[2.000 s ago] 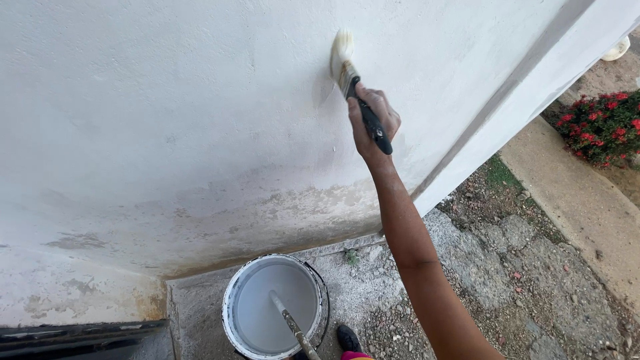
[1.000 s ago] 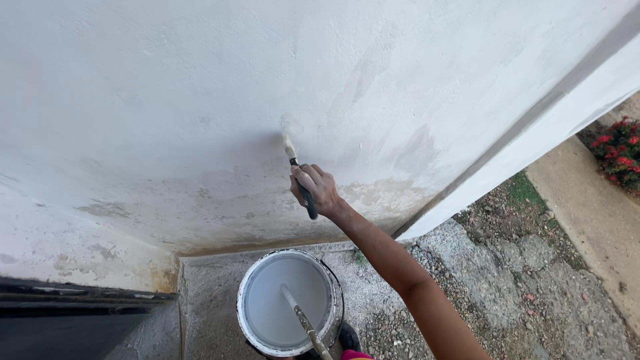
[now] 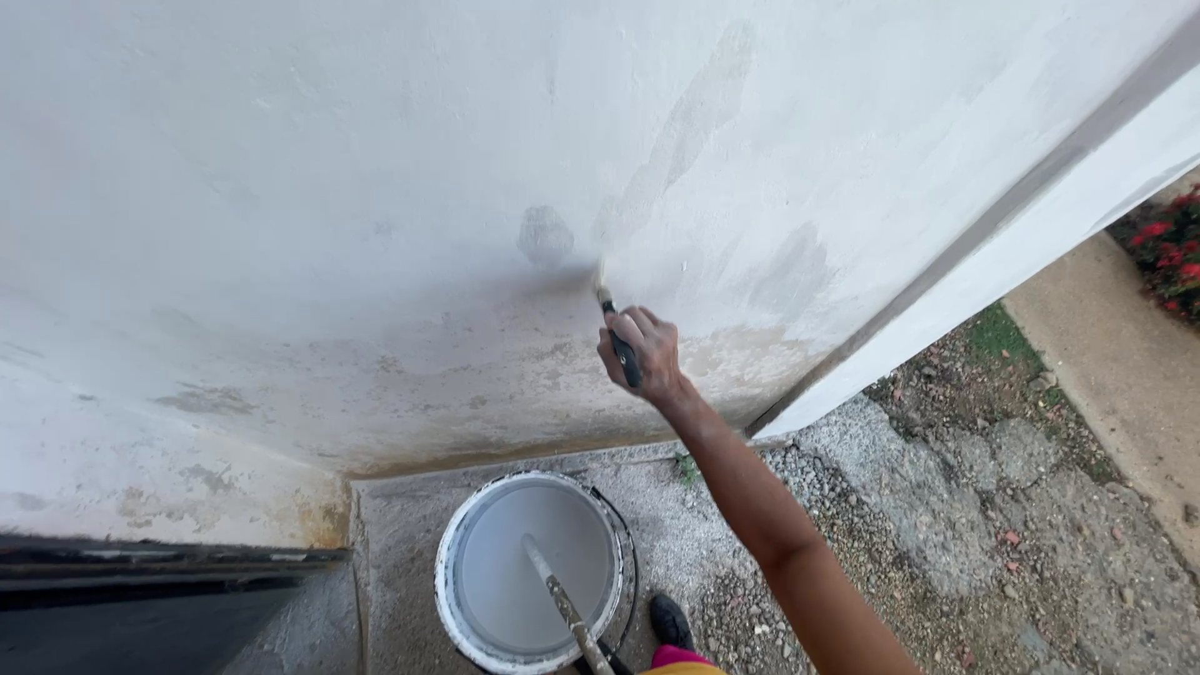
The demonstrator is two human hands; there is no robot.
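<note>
My right hand (image 3: 647,352) is closed around the black handle of a paintbrush (image 3: 604,289), whose pale bristles touch the white plaster wall (image 3: 375,187). Darker, wet-looking patches mark the wall above and to the right of the brush, and one lies just to its left. Stained, peeling paint (image 3: 450,384) runs along the wall's lower part. Below the hand stands a bucket (image 3: 448,562) of whitish liquid, with a paint-spattered stick (image 3: 567,605) leaning in it. My left hand is out of the frame.
A dark ledge or panel (image 3: 141,609) lies at the lower left. My shoe (image 3: 668,621) is right beside the bucket. Gravel and broken concrete (image 3: 937,525) spread to the right, then a paved strip (image 3: 1106,347) and a bush with red flowers (image 3: 1172,253).
From high on the wall, my right hand has come down and to the left with the brush, then slightly right along the wall. Darker patches now show on the wall where the brush was earlier.
</note>
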